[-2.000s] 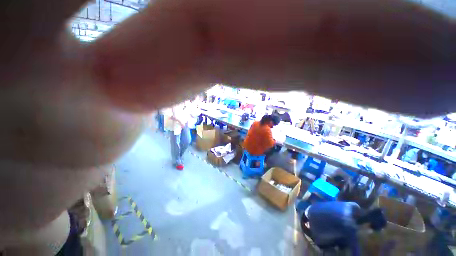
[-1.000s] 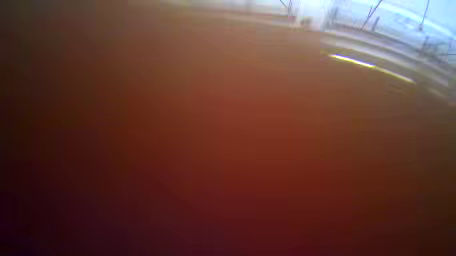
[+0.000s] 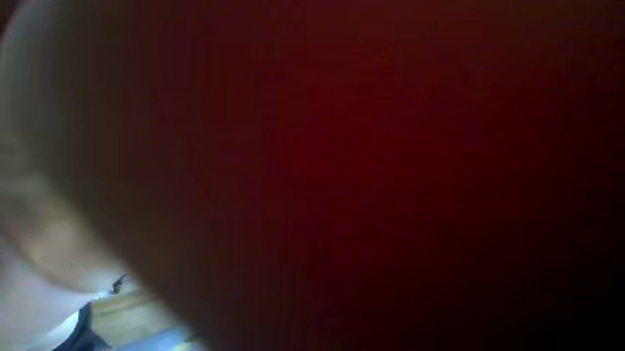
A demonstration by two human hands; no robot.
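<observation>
A dark red, blurred mass (image 3: 342,171), which looks like a finger or palm right against the lens, covers most of the head view. Which of my hands it belongs to cannot be told. Blurred skin-toned shapes (image 3: 65,247) show at the left edge, perhaps more of a hand or an arm. No fingertips can be made out. No held object can be seen, and anything behind the dark mass is hidden.
A small strip at the lower left shows a blurred tan surface (image 3: 130,315), a dark curved shape (image 3: 83,332) and a light blue patch (image 3: 157,341). What these are cannot be told.
The aisle, seated worker and cartons seen earlier are out of sight. The covering mass has turned darker red, and the ceiling strip at the top is gone. A lower-left gap now shows.
</observation>
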